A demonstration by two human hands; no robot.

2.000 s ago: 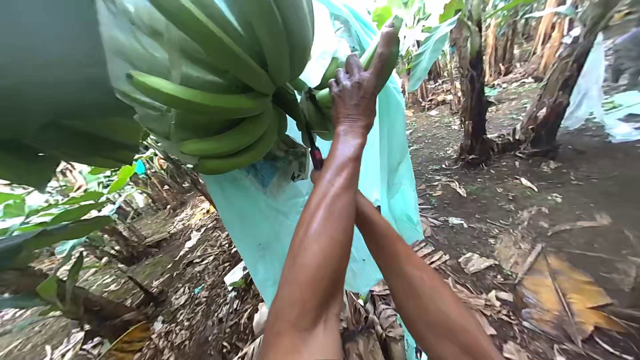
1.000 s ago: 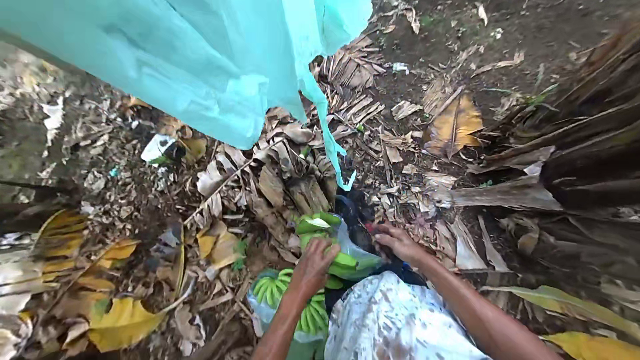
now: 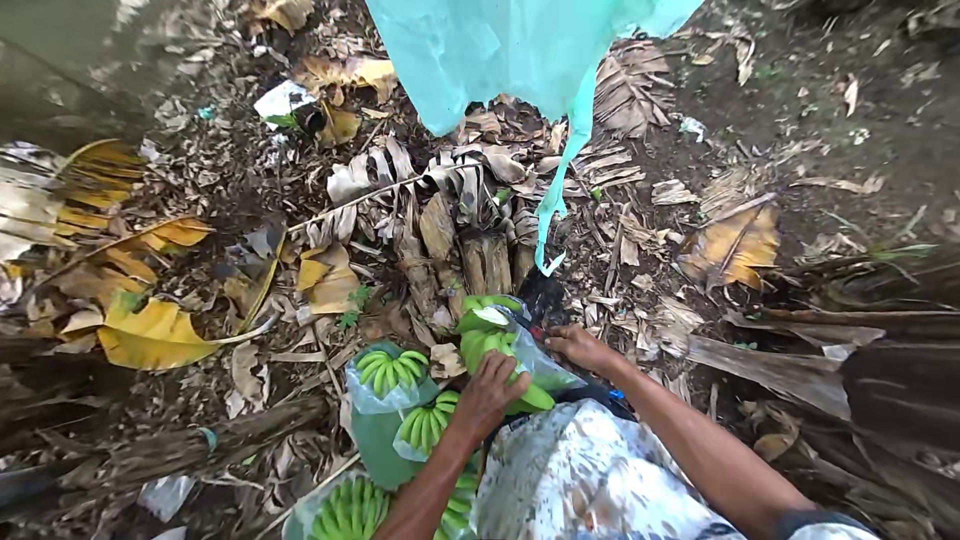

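Note:
My left hand [image 3: 487, 390] rests with bent fingers on a hand of green bananas [image 3: 480, 337] low at the centre, just in front of my stained clothing. A pale cut patch shows on top of these bananas. A clear plastic film [image 3: 544, 360] lies against their right side. Beside that film, my right hand [image 3: 581, 346] is closed around a small red-handled tool [image 3: 536, 332]; its dark far part is hard to make out. More green banana hands [image 3: 390, 371] sit in plastic at the lower left.
A torn turquoise plastic bag [image 3: 517, 60] hangs from above, one thin strip reaching down. Cut stem stubs [image 3: 487, 262] stand ahead among dry leaves. Yellowed leaves [image 3: 154, 334] lie left, another [image 3: 735, 244] right. Dark dry trunk sheaths [image 3: 892, 367] fill the right edge.
Two seconds ago both arms reached up to the hanging bunch; now both hands are low, at the cut bananas. The view has swung down. Since one second ago the hands have barely moved.

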